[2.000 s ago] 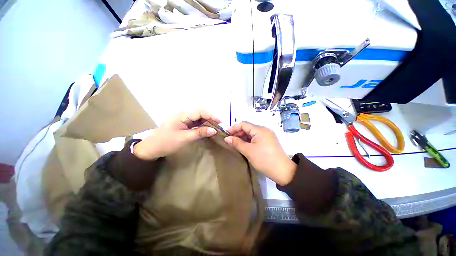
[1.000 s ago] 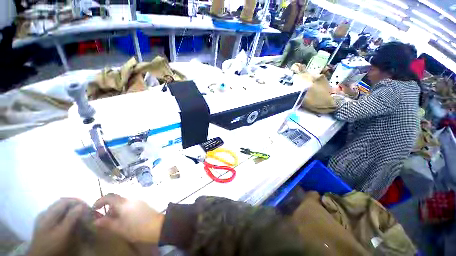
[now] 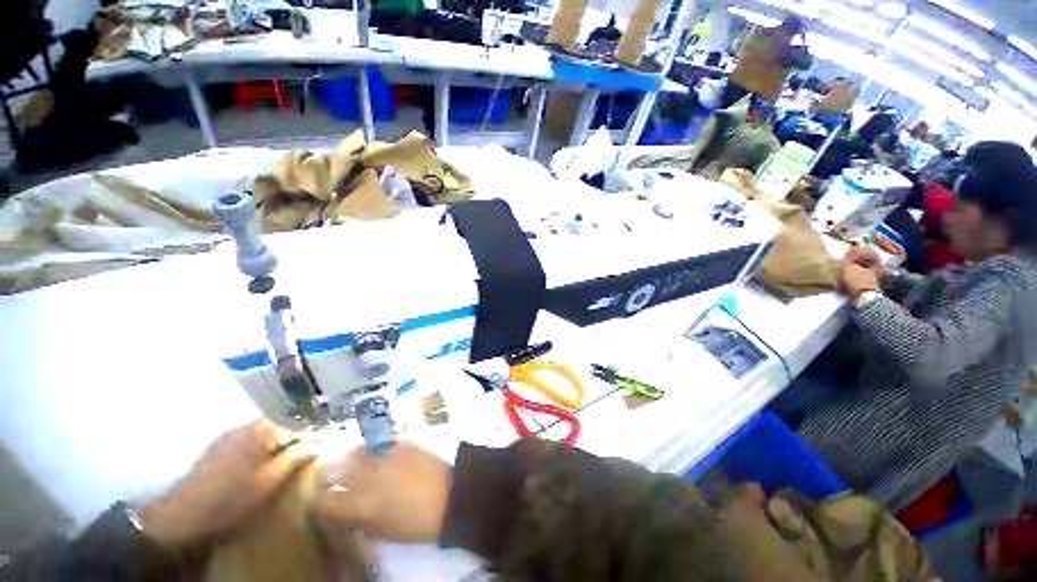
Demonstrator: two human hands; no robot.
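Note:
The khaki garment piece (image 3: 279,534) hangs between my two hands at the lower left, its upper edge just in front of the needle area of the white sewing machine (image 3: 375,267). My left hand (image 3: 233,477) grips the cloth edge from the left. My right hand (image 3: 387,489) grips it from the right, close below the blue-grey attachment (image 3: 374,423). Both hands are somewhat blurred, and the fingertips and the seam are hard to make out.
Right of the needle lie scissors with red and orange handles (image 3: 544,398), green-black snips (image 3: 625,381) and small brown scraps (image 3: 433,408). Khaki pieces (image 3: 353,182) lie behind the machine. A blue bin (image 3: 773,455) with khaki cloth stands lower right. A person (image 3: 944,330) sits at the right.
The view has swung up from the tabletop toward the room and the neighbouring worker, then shifted slightly. My hands still hold the khaki cloth, now lower left in the picture.

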